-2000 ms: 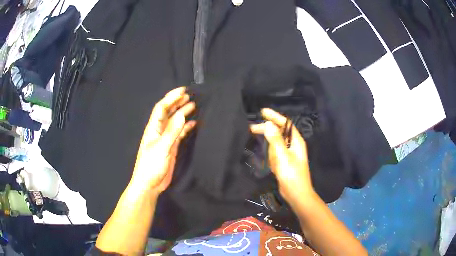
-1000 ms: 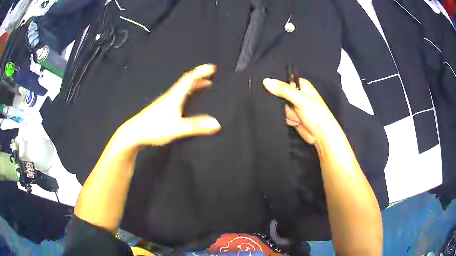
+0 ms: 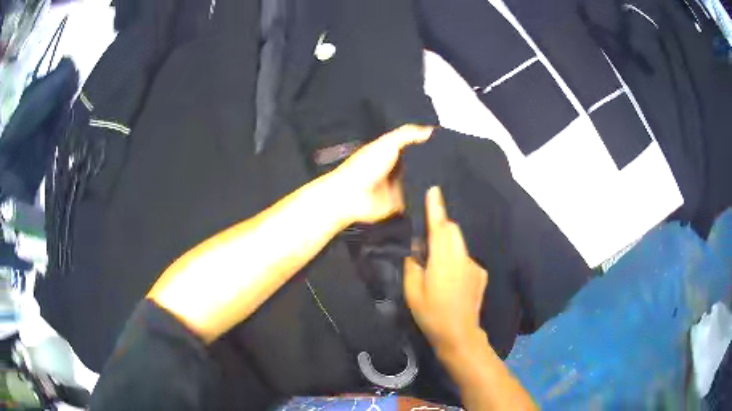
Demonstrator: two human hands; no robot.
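A large black coat [image 3: 193, 201] lies in front of me. My left hand [image 3: 365, 181] reaches across it and grips the cloth near the collar opening. My right hand [image 3: 448, 285] is just below, index finger extended over the cloth; a small dark thing, seemingly the snips, shows between thumb and finger, mostly hidden. Shiny lining [image 3: 381, 261] shows between the hands. A grey hanger hook [image 3: 391, 377] sticks out at the near edge. A reddish label-like patch [image 3: 335, 152] lies beside my left wrist. A round white tag [image 3: 324, 51] and a greyish strip [image 3: 270, 72] lie farther up.
Dark garments with white thread lines [image 3: 554, 88] lie at the upper right on the white tabletop [image 3: 594, 201]. The blue floor [image 3: 626, 289] shows at the lower right. More dark cloth [image 3: 36, 132] and blurred small items are at the left edge.
My left hand has moved right and taken hold of the cloth. My right hand has moved down and slightly left. The coat has shifted left in view; the hook and lining show more.
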